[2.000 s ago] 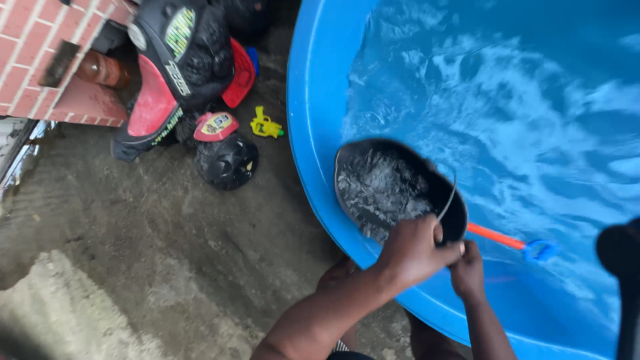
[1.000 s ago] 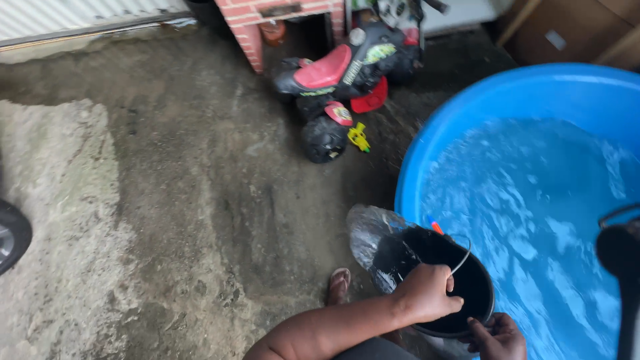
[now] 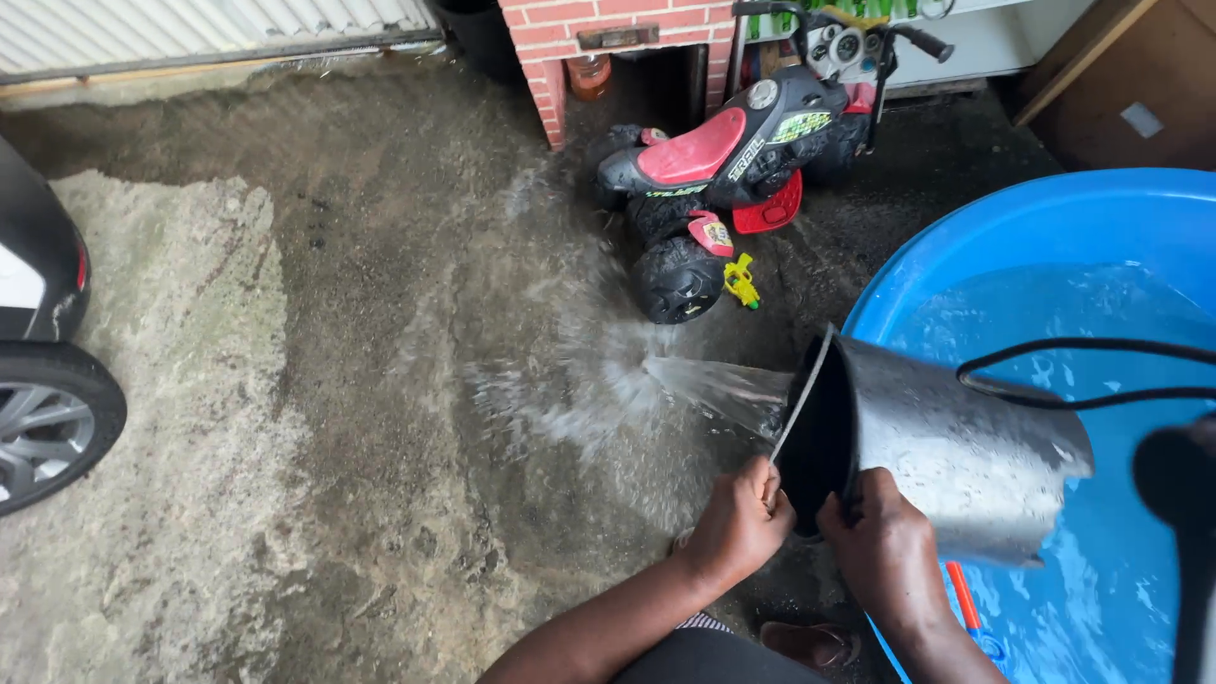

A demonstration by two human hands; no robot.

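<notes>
A black bucket (image 3: 959, 437) lies tipped on its side over the edge of the blue round pool (image 3: 1007, 223), its mouth facing left. My left hand (image 3: 746, 513) is closed on the bucket's thin handle, below the mouth. My right hand (image 3: 883, 532) grips the lower rim of the bucket. A stream of water (image 3: 712, 380) pours from the mouth and splashes on the wet concrete floor (image 3: 380, 380). Water fills part of the pool, to the right of and below the bucket.
A toy quad bike (image 3: 693, 152) stands beyond the splash, with a yellow toy water gun (image 3: 741, 280) and a red cap (image 3: 769, 204) beside it. A car wheel (image 3: 52, 423) is at the left. An orange stick (image 3: 962, 594) lies at the pool's near edge. A black cable crosses the pool at right.
The bucket, held in the pool at first, has come out over the edge and tipped to the left. Water now pours onto the floor. The view has turned and shifted left.
</notes>
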